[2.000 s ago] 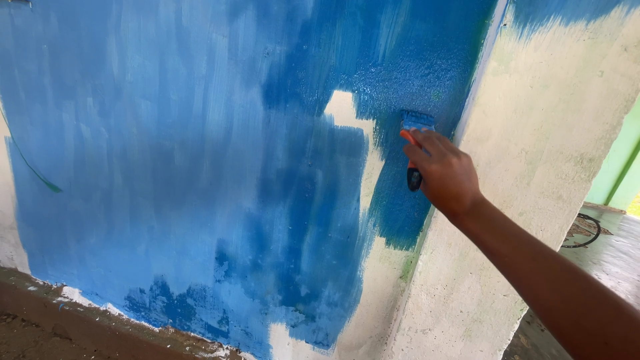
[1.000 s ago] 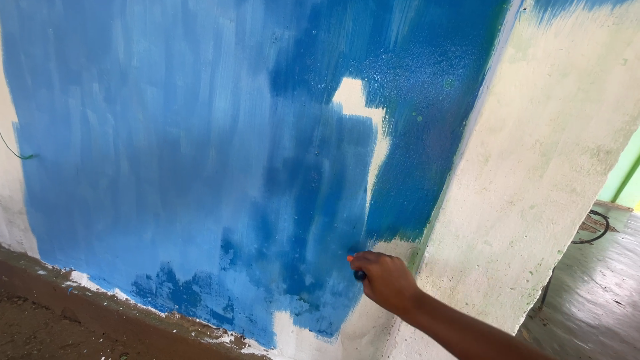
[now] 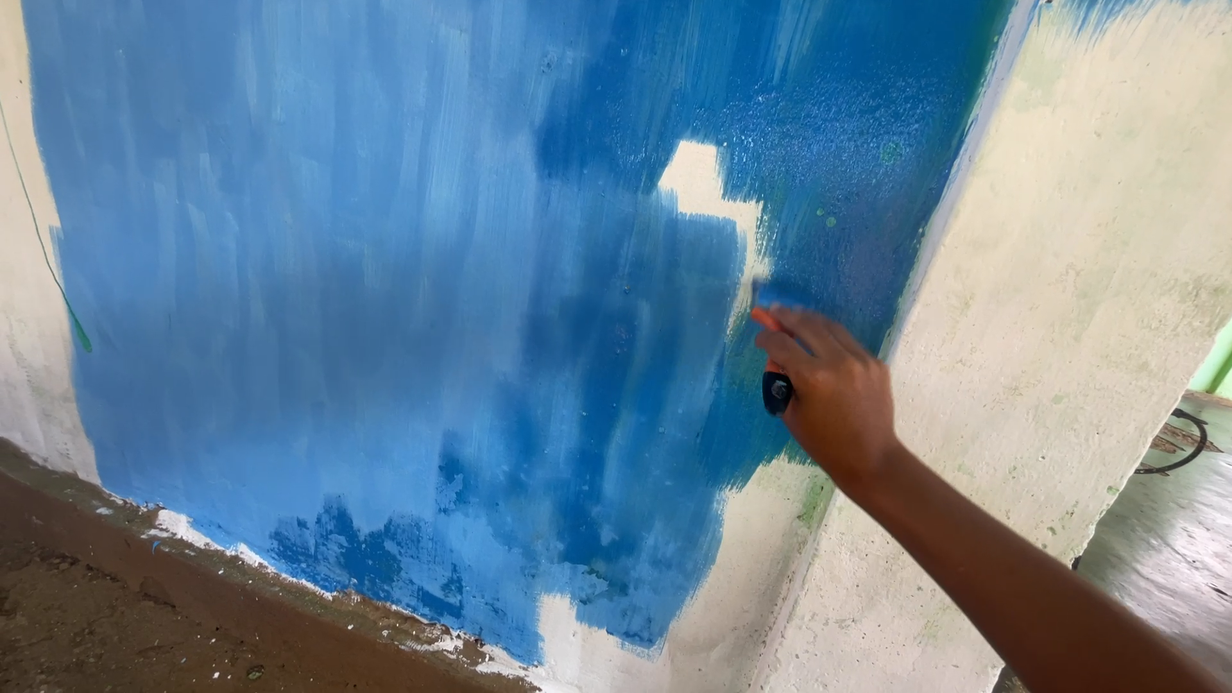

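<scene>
My right hand (image 3: 837,385) grips a paintbrush (image 3: 777,385) with an orange and black handle. Its bristle end carries blue paint and meets the wall beside a narrow unpainted strip; the bristles are partly blurred. Uneven blue paint (image 3: 385,289) covers most of the wall, darker and glossy toward the upper right. A cream patch (image 3: 698,178) shows above and left of the brush, and more bare wall (image 3: 751,539) lies below my hand. My left hand is out of view.
A cream pillar face (image 3: 1078,241) stands at the right, meeting the blue wall along a corner edge. Brown ground (image 3: 115,597) with paint specks runs along the wall's foot. Beyond the pillar are a dark curved object (image 3: 1189,448) and a greyish surface (image 3: 1165,549).
My right hand has gone down the wall and then back up with the brush. Blue now covers some cream wall below the narrow strip that showed bare a second ago.
</scene>
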